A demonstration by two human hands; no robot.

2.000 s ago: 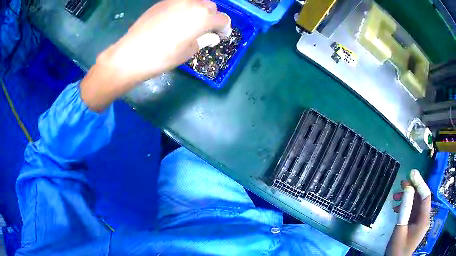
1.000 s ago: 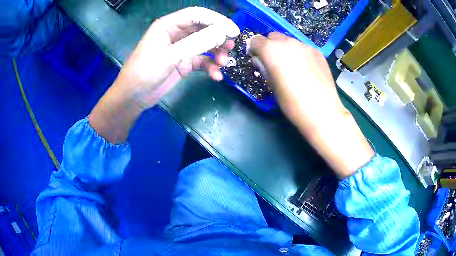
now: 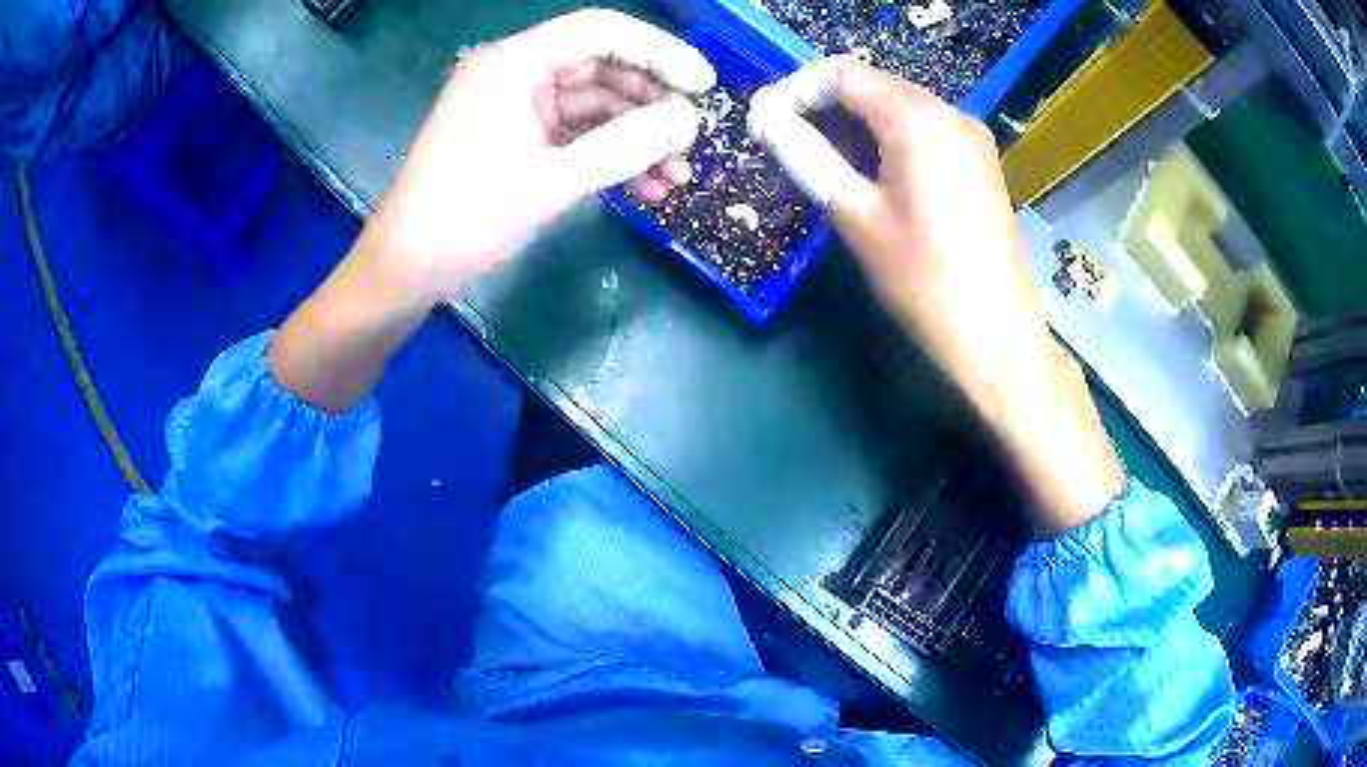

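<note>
A small blue parts bin (image 3: 745, 300) with tiny mixed metal parts lies under both hands. My left hand (image 3: 525, 143) is at the bin's left side, palm inward, with white finger cots on thumb and finger. Thumb and forefinger are a little apart; whether a tiny part is between them cannot be told. My right hand (image 3: 915, 165) is over the bin's right side, thumb and forefinger tips close together near the left fingertips. Whether it pinches a part cannot be told. Black slotted housings (image 3: 937, 562) lie near the bench's front edge, partly hidden by my right forearm and shadow.
A larger blue bin (image 3: 1034, 53) heaped with small parts stands behind the small one. The press plate (image 3: 1117, 322) with cream blocks (image 3: 1199, 225) and a yellow bar (image 3: 1106, 102) is at the right. More blue bins (image 3: 1283, 614) are at the lower right.
My right hand has come from beside the housings to the small bin, joining my left. Since one second ago its fingers have lifted out of the parts and turned towards my left fingertips.
</note>
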